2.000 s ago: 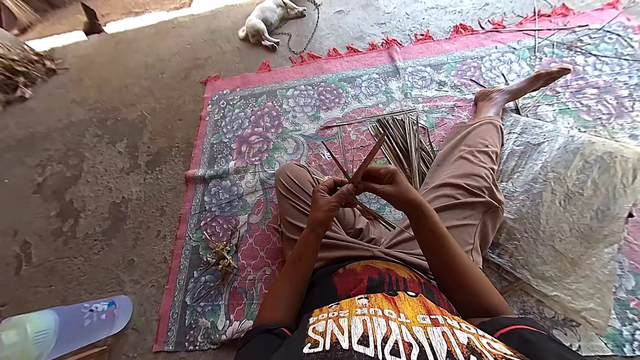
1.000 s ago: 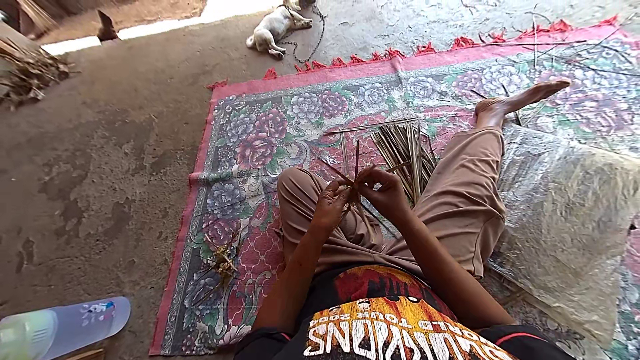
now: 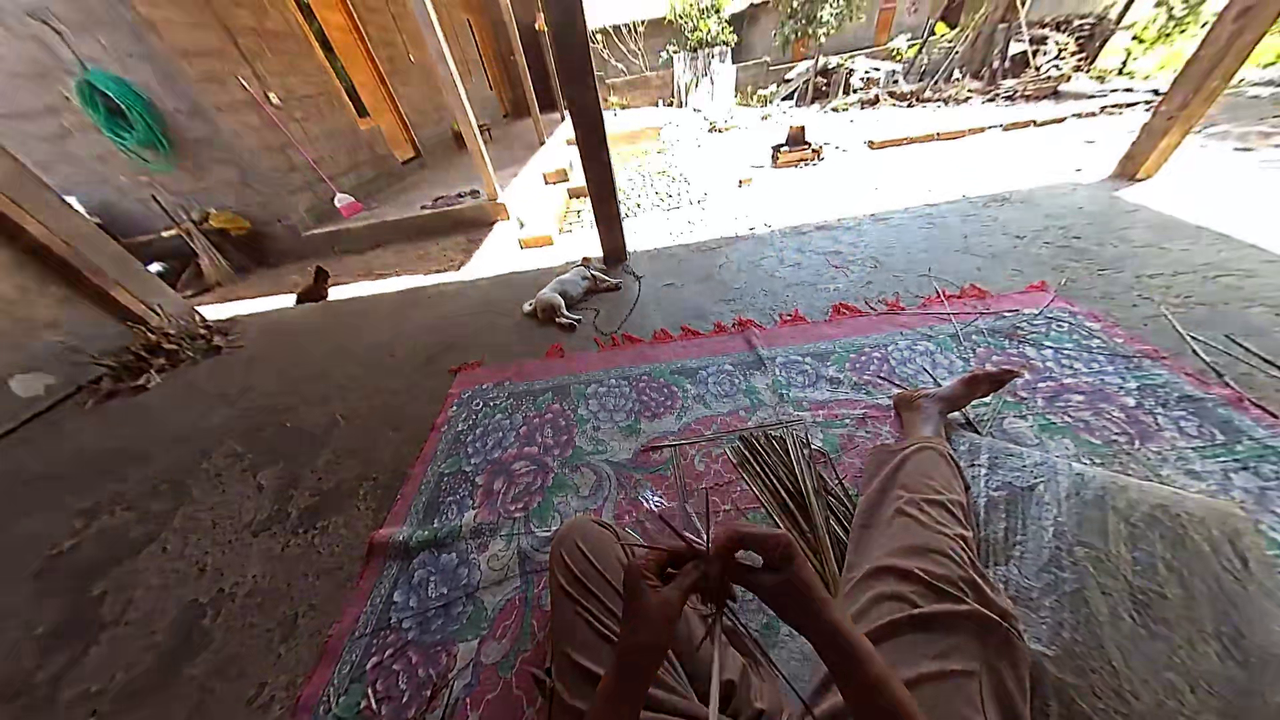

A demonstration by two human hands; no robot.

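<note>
Both hands meet above my lap, fingertips close together. My left hand (image 3: 660, 595) pinches a small cluster of crossed dry plant strips (image 3: 712, 585), whose ends fan out upward and down toward my lap. My right hand (image 3: 775, 572) has thumb and forefinger closed on the same strips from the other side. Just beyond the hands, a bundle of dry strips (image 3: 795, 490) lies on the floral rug (image 3: 510, 485), beside my outstretched leg. One long thin strip (image 3: 720, 434) lies across the bundle's far end. The exact weave between the fingers is too small to tell.
A clear plastic sheet (image 3: 1110, 560) lies right of my leg. Loose thin sticks (image 3: 1200, 350) are scattered at the rug's far right. A chained dog (image 3: 572, 294) lies beyond the fringe by a wooden post (image 3: 592, 140). Dry leaves (image 3: 160, 355) are heaped at the left.
The view has tilted up, showing the yard and house wall. Both hands stay together on the strips; the strips' ends point differently than before.
</note>
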